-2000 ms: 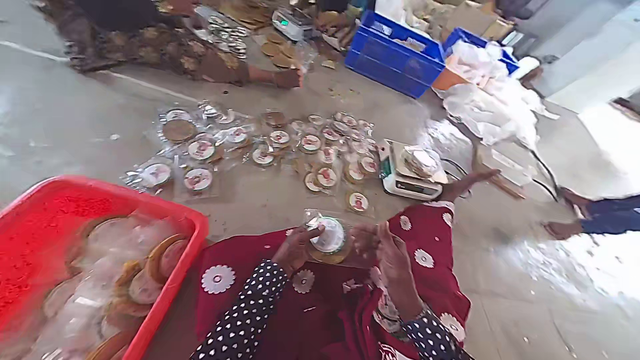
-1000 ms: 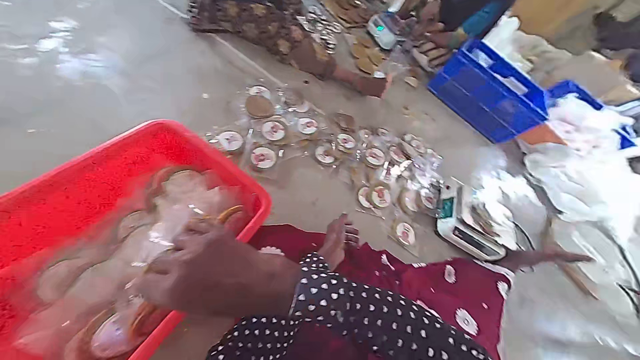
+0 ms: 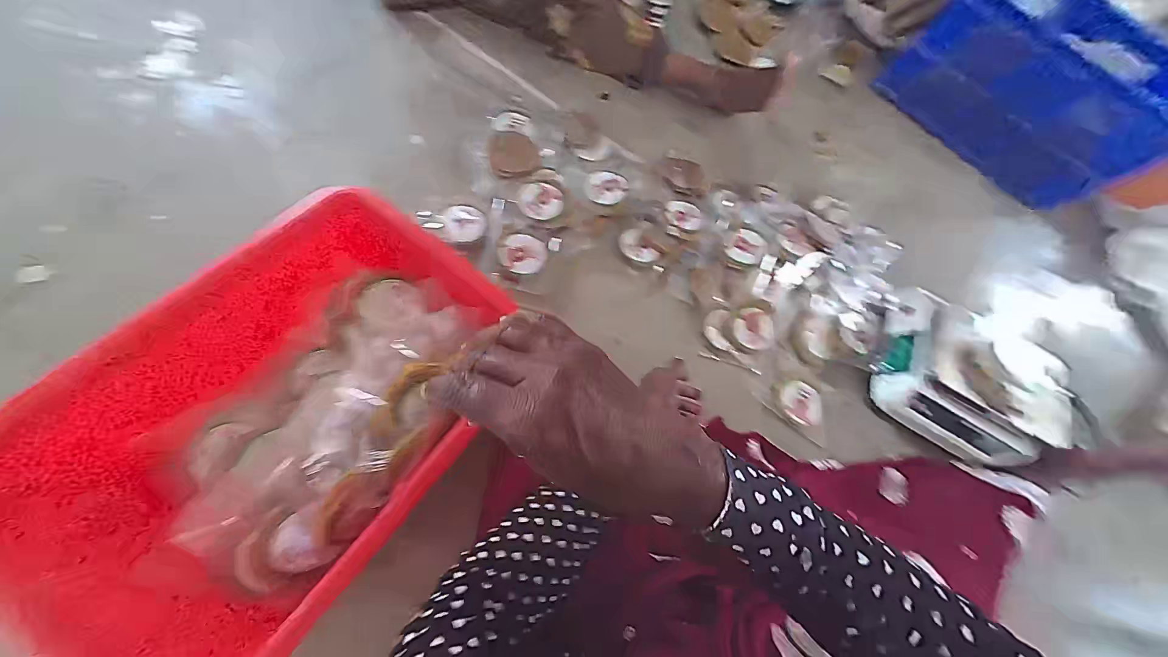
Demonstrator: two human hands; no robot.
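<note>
My right hand (image 3: 575, 411) reaches across to the near side rim of a red plastic tray (image 3: 301, 214), palm down. Its fingers are bent and touch or hover just above clear plastic packets (image 3: 356, 411) holding round, tan-edged discs, heaped in the tray. Blur hides whether a packet is between the fingers. My left hand (image 3: 673, 391) is mostly covered by the right wrist; only what look like its fingers show beyond, low over the floor, and its grip cannot be seen. Packets with round white and red labels (image 3: 523, 254) lie spread on the floor beyond.
A digital scale (image 3: 954, 420) stands at the right with packets on its pan. A blue plastic crate (image 3: 1013, 100) is at the upper right. Another person's limb (image 3: 721, 82) rests on the floor at the top. Maroon patterned cloth (image 3: 849, 511) covers my lap.
Two seconds ago both hands were together over my lap with a labelled packet. My right hand went over the tray, then moved back toward its rim. The view has swung left.
</note>
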